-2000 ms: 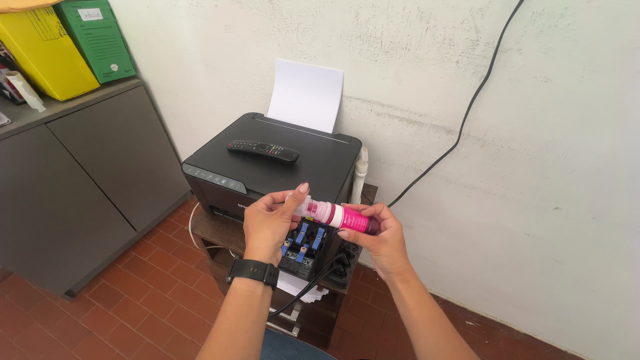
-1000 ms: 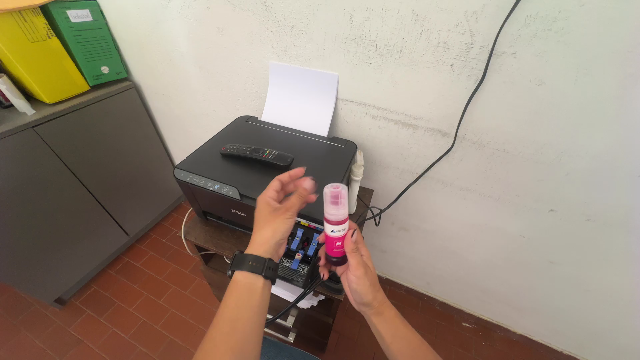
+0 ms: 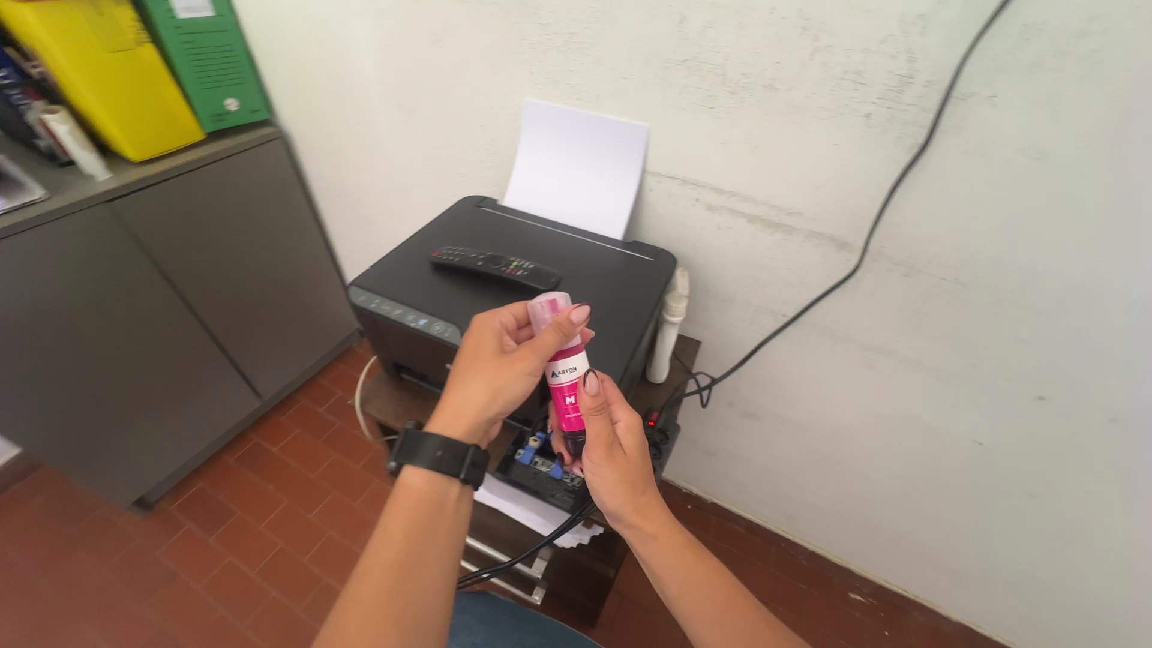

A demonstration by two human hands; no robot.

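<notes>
A magenta ink bottle [image 3: 568, 396] with a clear cap [image 3: 545, 309] is held nearly upright between both hands. My left hand [image 3: 504, 364], with a black watch on the wrist, grips the cap end with thumb and fingers. Around the lower body of the bottle my right hand [image 3: 612, 441] is closed, its thumb on the label. Behind them stands a black inkjet printer [image 3: 594, 310], a remote control [image 3: 495, 265] lying on its lid. Partly hidden below the hands, the ink tank compartment [image 3: 540, 472] shows blue tank caps.
White paper [image 3: 580, 166] stands in the printer's rear feed. The printer rests on a dark wooden stand [image 3: 387, 405]. A black cable [image 3: 864, 256] runs along the wall to a power strip [image 3: 661, 427]. Grey cabinets [image 3: 189, 306] on the left bear yellow and green file boxes [image 3: 211, 67].
My left hand was off the bottle one second ago and now grips its cap. Two seconds ago both hands held the bottle nearly level; it has been turned upright since.
</notes>
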